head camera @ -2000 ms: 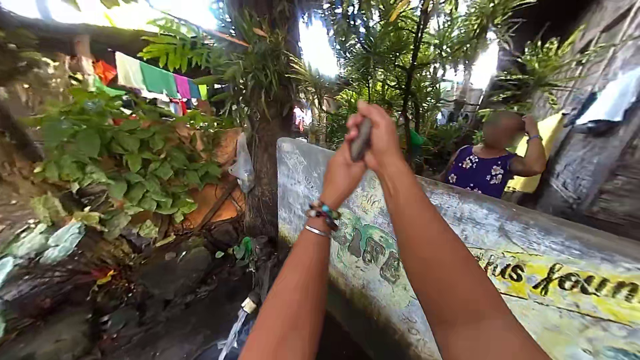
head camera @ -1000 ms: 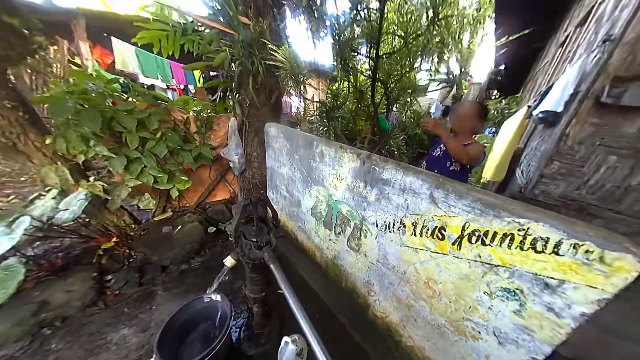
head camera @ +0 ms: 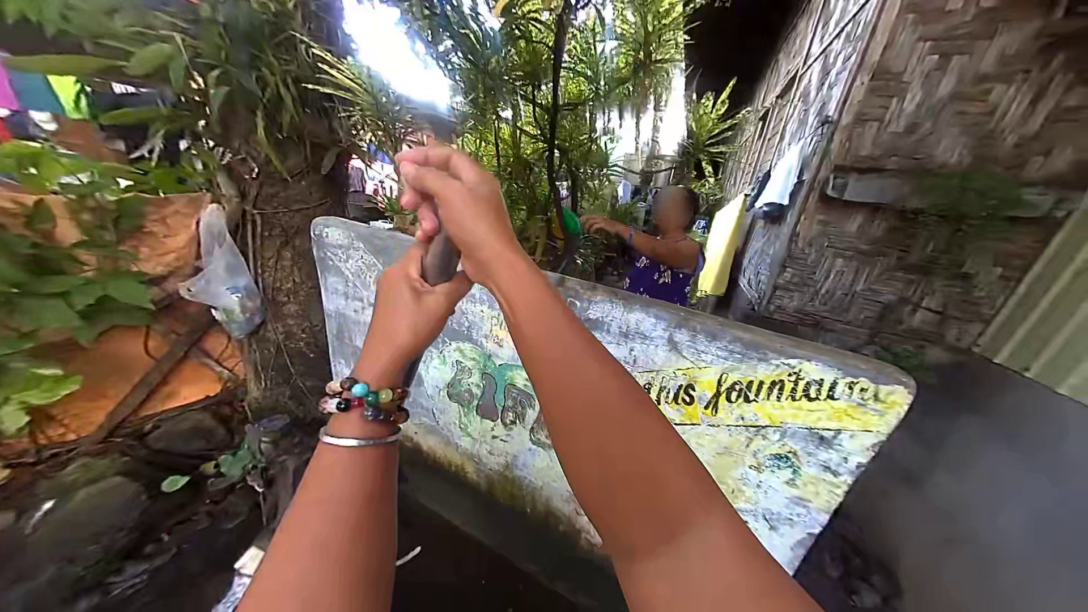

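Note:
Both my hands are on the metal handle [head camera: 440, 259] of a hand water pump, raised in front of me at upper centre. My right hand [head camera: 466, 204] is wrapped round its upper part. Just below it, my left hand [head camera: 410, 310] grips the same bar, with bead bracelets and a metal bangle on that wrist. The pump's body is mostly hidden behind my left forearm. A pale spout [head camera: 249, 561] with water at it shows at the lower left, beside that forearm.
A painted concrete wall [head camera: 765, 459] with lettering stands behind my arms. A plastic bag [head camera: 225, 285] hangs on the tree trunk [head camera: 297, 272] at left. Beyond the wall a person [head camera: 667, 255] stands near a yellow cloth [head camera: 722, 246] and a woven-panel building [head camera: 943, 170]. Stones lie lower left.
One second ago the handle was low and my hands were out of view; now both are raised on it. The person beyond the wall now has an arm stretched to the left. The view has turned right.

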